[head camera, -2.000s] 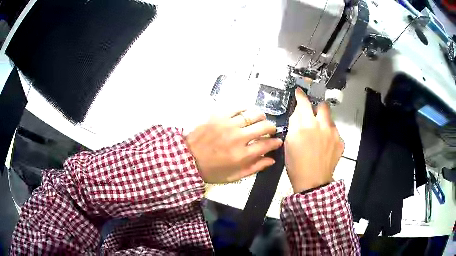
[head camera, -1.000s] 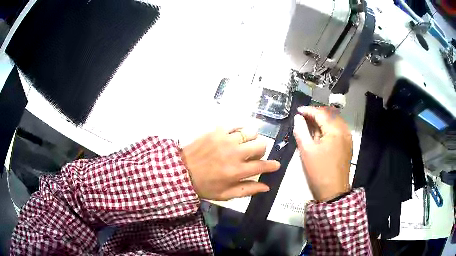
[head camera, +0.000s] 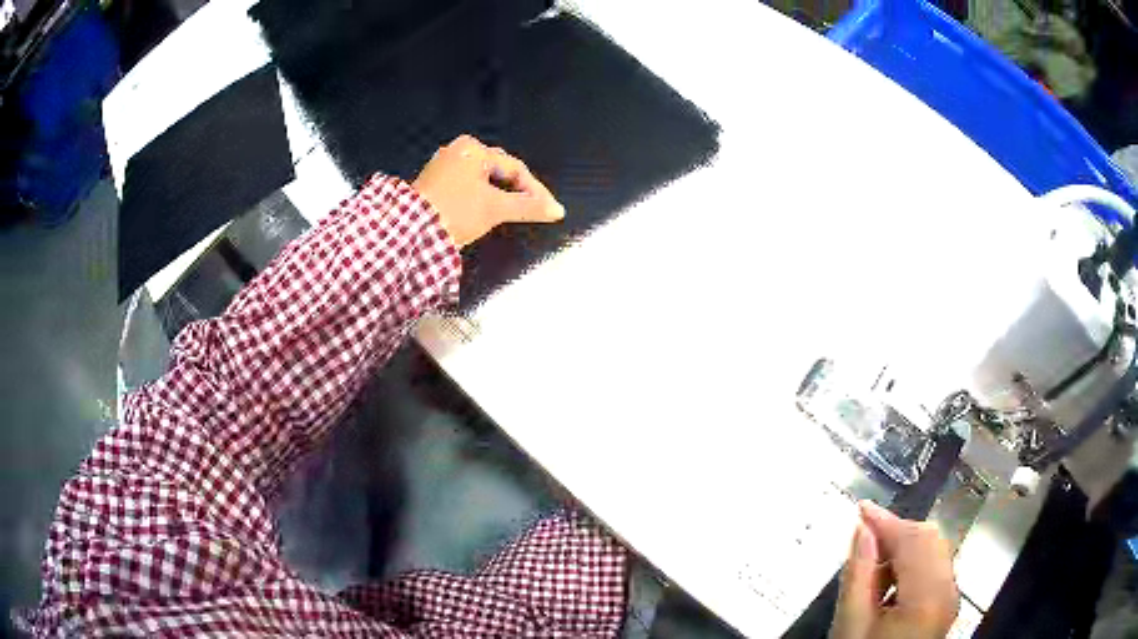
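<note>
My left hand (head camera: 489,197) is over the black mesh panel stack (head camera: 612,119) at the upper left, thumb and finger pinched together. I cannot tell if mesh is between the tips. My right hand (head camera: 901,577) is at the lower right, cut off by the picture's bottom edge, fingertips close together beside the slide plate (head camera: 874,431). Whether it holds anything is unclear. A solid black fabric strip (head camera: 933,481) runs from the presser foot area (head camera: 958,412) towards me, partly hidden behind my right hand.
The white sewing machine head (head camera: 1042,318) is at the right. A blue plastic bin (head camera: 973,75) stands behind the white table (head camera: 699,375). A smoother black piece (head camera: 206,175) lies at the far left corner. Black strips (head camera: 1055,562) show at the lower right edge.
The view has swung left. My left hand has moved from the strip by the needle to the mesh stack. My right hand has drawn back from the presser foot and stays near the strip.
</note>
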